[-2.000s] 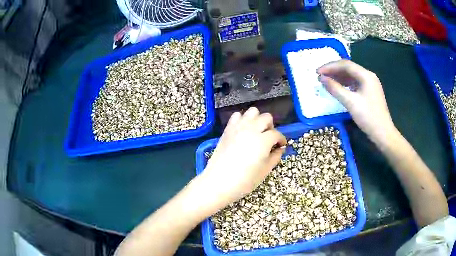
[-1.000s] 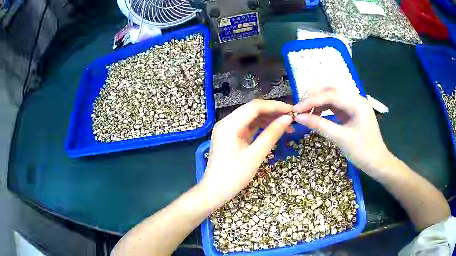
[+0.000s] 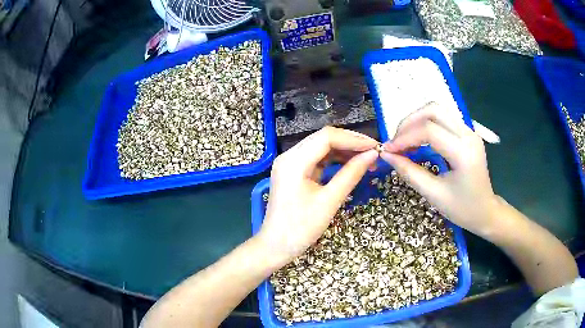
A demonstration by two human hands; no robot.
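My left hand (image 3: 308, 189) and my right hand (image 3: 449, 170) meet fingertip to fingertip above the back edge of the near blue tray (image 3: 464, 256). Between them they pinch a tiny metal piece (image 3: 380, 148), mostly hidden by the fingertips. Whether a white insert is in it cannot be told. The near tray is full of small brass-coloured metal pieces (image 3: 365, 275). A narrow blue tray (image 3: 375, 96) of white inserts (image 3: 414, 86) lies behind my right hand. The hand press (image 3: 305, 64) stands at the centre back, with a small shiny round fixture (image 3: 321, 102) on its base.
A large blue tray (image 3: 101, 141) of metal pieces lies left of the press, with a white fan (image 3: 205, 14) behind it. A clear bag of parts (image 3: 474, 29) and a red bin (image 3: 545, 25) are at the back right. Another blue tray (image 3: 555, 83) is at the right edge.
My right hand has come from the white inserts to my left hand. My left hand has lifted from the near tray. Both hands have stayed fingertip to fingertip over the last second.
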